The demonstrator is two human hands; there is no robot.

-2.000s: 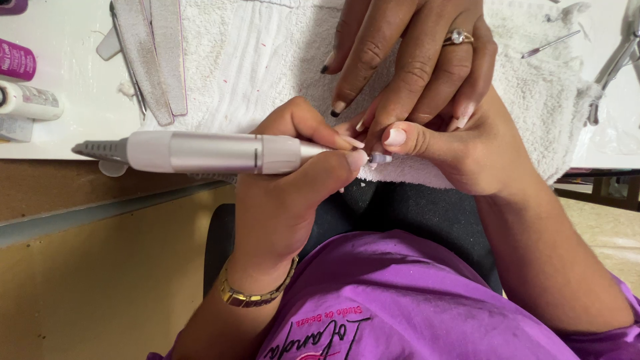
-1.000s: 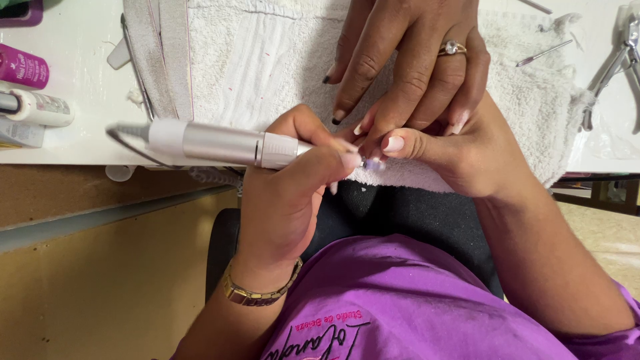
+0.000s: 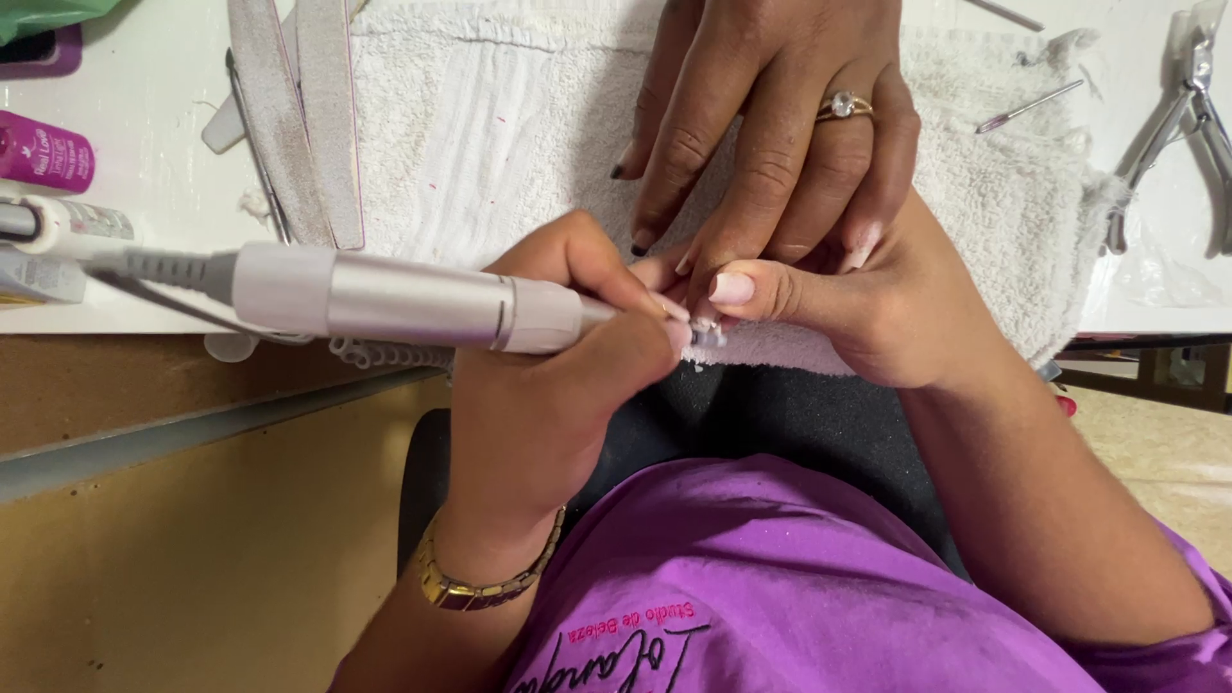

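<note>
My left hand (image 3: 539,414), with a gold-coloured bracelet watch at its wrist, grips a silver and white electric nail drill (image 3: 414,300) like a pen. The drill's bit (image 3: 710,339) is at the tip of another person's finger, its exact contact partly hidden. My right hand (image 3: 866,313) holds that finger from the right, thumb on top and fingers mostly hidden beneath. The other person's hand (image 3: 770,144), wearing a ring with a clear stone, reaches in from above. Two of its nails look dark at the tips. White dust lies around the bit. A white towel (image 3: 462,125) is underneath.
Nail files (image 3: 327,115) and a thin metal tool (image 3: 258,154) lie left of the towel's middle. Farther left are a magenta bottle (image 3: 43,152) and a white bottle (image 3: 82,229). Metal nippers (image 3: 1193,96) lie at right, and a small thin tool (image 3: 1030,106) rests on the towel.
The drill's angle in my left hand has shifted slightly, its bit staying by the same finger. My right hand keeps its hold.
</note>
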